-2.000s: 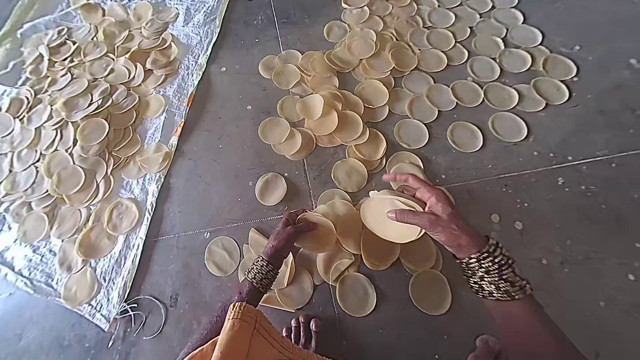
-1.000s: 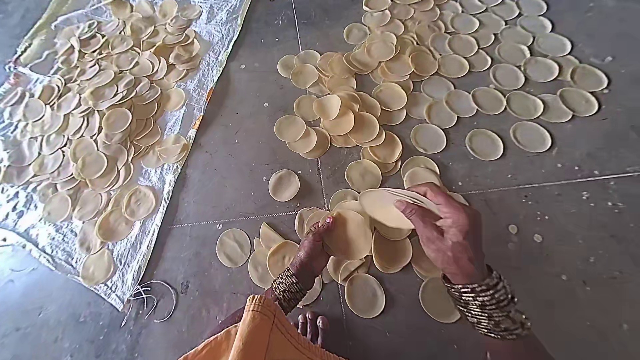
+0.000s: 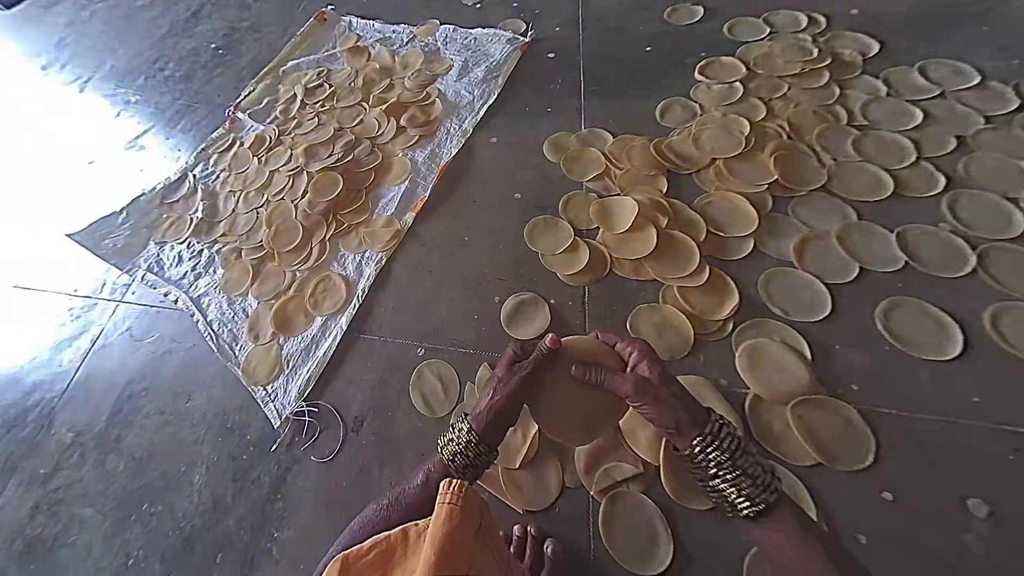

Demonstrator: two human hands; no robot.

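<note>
My left hand (image 3: 516, 376) and my right hand (image 3: 644, 380) grip opposite sides of a stack of thin round dough discs (image 3: 578, 400), its broad face toward me. The right thumb lies across the front of the top disc. How many discs are in the stack cannot be told. Beneath and around my hands, loose discs (image 3: 532, 480) lie overlapping on the floor, some partly hidden by the stack. One single disc (image 3: 526, 315) lies flat just beyond my left hand. Stacked metal bangles circle both wrists.
A large spread of discs (image 3: 672, 254) covers the floor ahead and to the right. At left, a silvery plastic sheet (image 3: 472, 88) carries a heap of discs (image 3: 320, 160), with loose string (image 3: 324, 432) at its near corner. My toes (image 3: 532, 548) and orange cloth (image 3: 432, 536) are at the bottom.
The hands have come together: the discs that my right hand held apart are now in one stack between both hands. The view has swung left, showing more of the plastic sheet.
</note>
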